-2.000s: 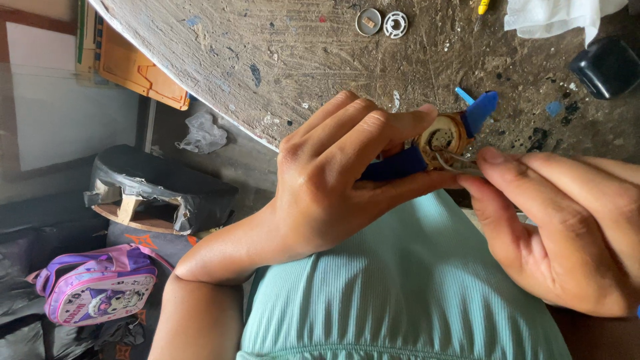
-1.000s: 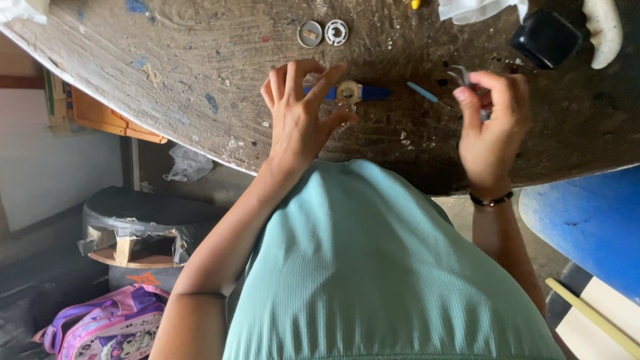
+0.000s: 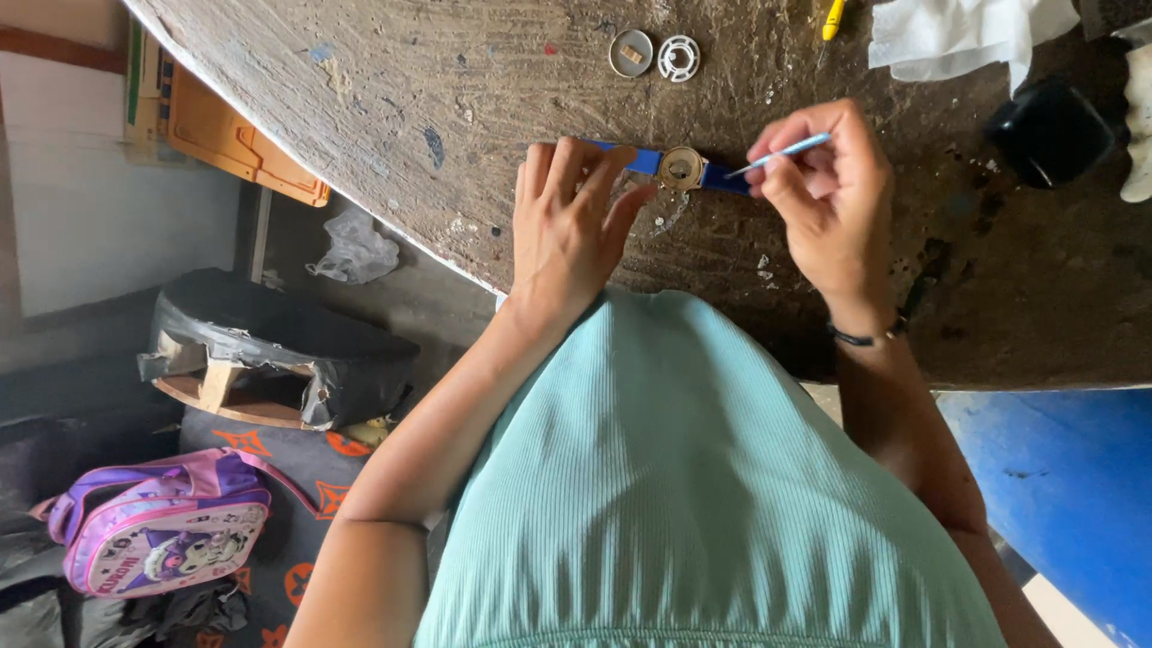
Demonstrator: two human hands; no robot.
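Note:
A wristwatch with a blue strap and an opened gold-coloured case (image 3: 680,168) lies on the worn table. My left hand (image 3: 569,202) rests at the strap's left part, fingers bent over it; whether they pinch the strap is hard to tell. Between the thumb and fingers of my right hand (image 3: 826,193) is a slim light-blue tool (image 3: 792,153), its thin tip pointing left over the right part of the strap. Above the watch lie a round metal case back (image 3: 631,53) and a white plastic ring (image 3: 679,58), side by side.
A yellow-handled screwdriver (image 3: 833,20), white tissue (image 3: 972,36) and a black container (image 3: 1049,133) are at the upper right of the table (image 3: 504,99). The table's curved edge runs along the left. A blue surface (image 3: 1062,486) is at the lower right.
The tweezers seen in my right hand a second ago are gone from it; it now holds the light-blue tool, which lay on the table then. My left hand remains by the watch.

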